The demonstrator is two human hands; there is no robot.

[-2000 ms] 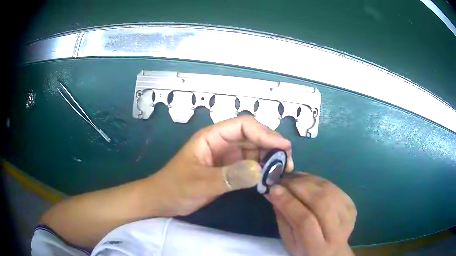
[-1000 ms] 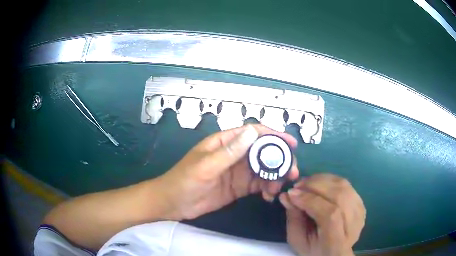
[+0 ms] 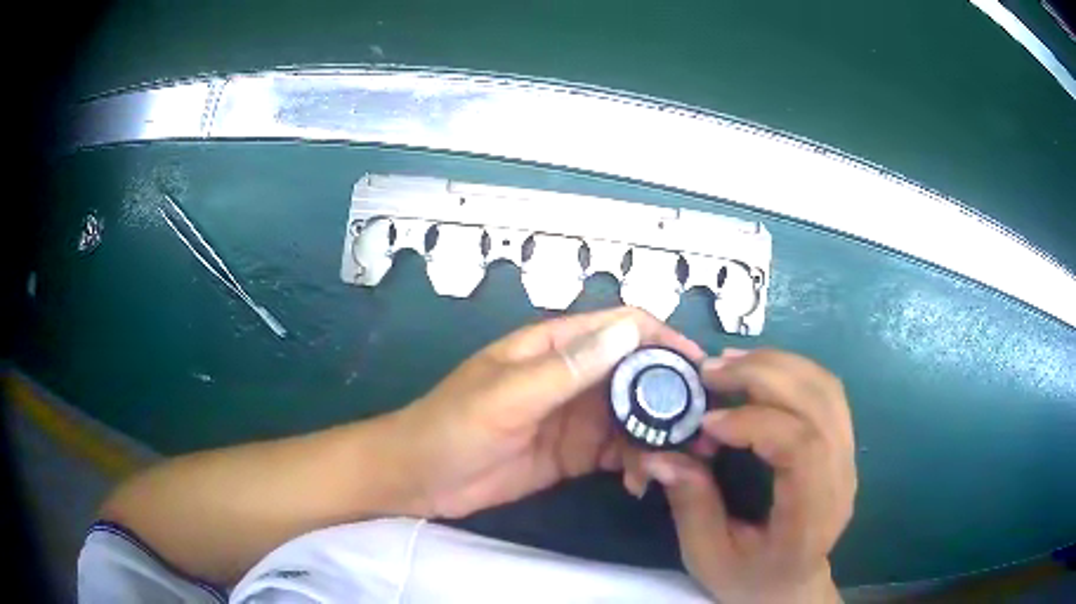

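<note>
A round speaker unit (image 3: 661,395) with a black rim, grey ring and silver centre faces the camera, small pale marks along its lower edge. My left hand (image 3: 531,407) holds it from the left, thumb with a pale wrap at its upper left edge. My right hand (image 3: 773,460) has fingertips at its right edge and below it; whether they grip it is hard to tell. The silver jig (image 3: 555,224) lies flat just beyond my hands, scalloped openings towards me. My left fingers behind the unit are partly hidden.
Thin silver tweezers (image 3: 224,266) lie at the left on the dark-green surface (image 3: 932,437). A small crumpled silver bit (image 3: 91,232) lies farther left. A shiny metal strip (image 3: 496,112) crosses beyond the jig. A yellow floor line (image 3: 71,431) shows at the lower left.
The unit has turned from nearly edge-on to face the camera, then shifted slightly right and down. My right fingers have moved up to its right edge.
</note>
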